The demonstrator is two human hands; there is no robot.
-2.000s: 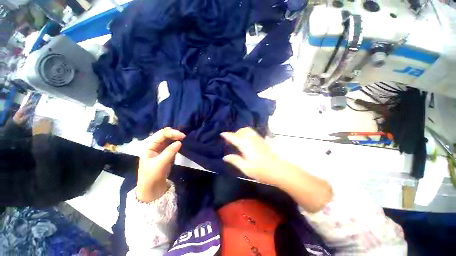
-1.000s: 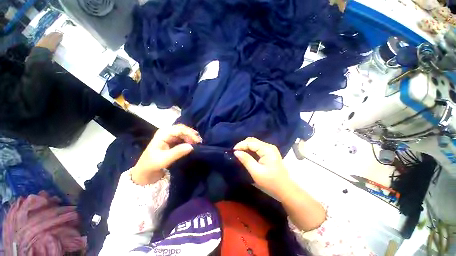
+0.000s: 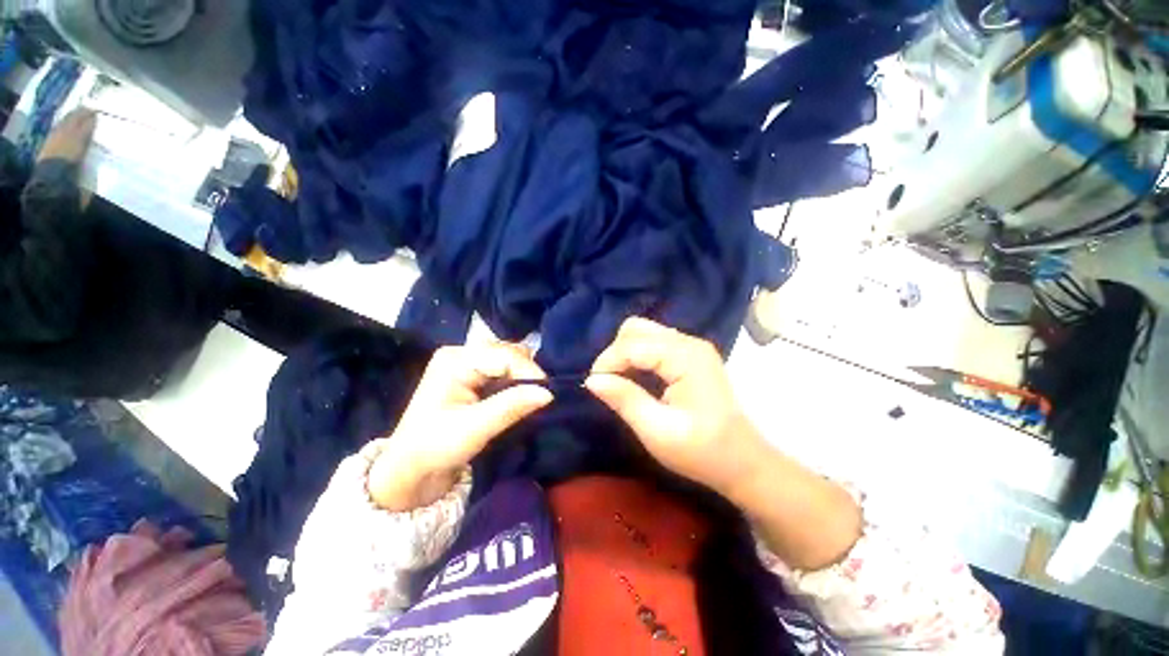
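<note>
A large heap of thin navy cloth (image 3: 577, 192) lies on the white table in front of me and hangs down toward my lap. A white label (image 3: 473, 126) shows on it. My left hand (image 3: 464, 408) pinches a narrow navy edge between thumb and fingertips. My right hand (image 3: 668, 400) pinches the same edge just to the right, with a small gap between the hands. The edge is dark and its fold is hard to make out.
A white and blue sewing machine (image 3: 1054, 141) stands at the right. Orange and blue snips (image 3: 994, 396), a black cord bundle (image 3: 1105, 385) and green-handled scissors (image 3: 1150, 513) lie near it. Another person's dark sleeve (image 3: 90, 295) is at the left. Pink cloth (image 3: 160, 596) lies lower left.
My hands were apart at the cloth's lower edge, then pinched it. Now they are closer together on the edge. The view has shifted, and more cloth hangs toward my lap than at first.
</note>
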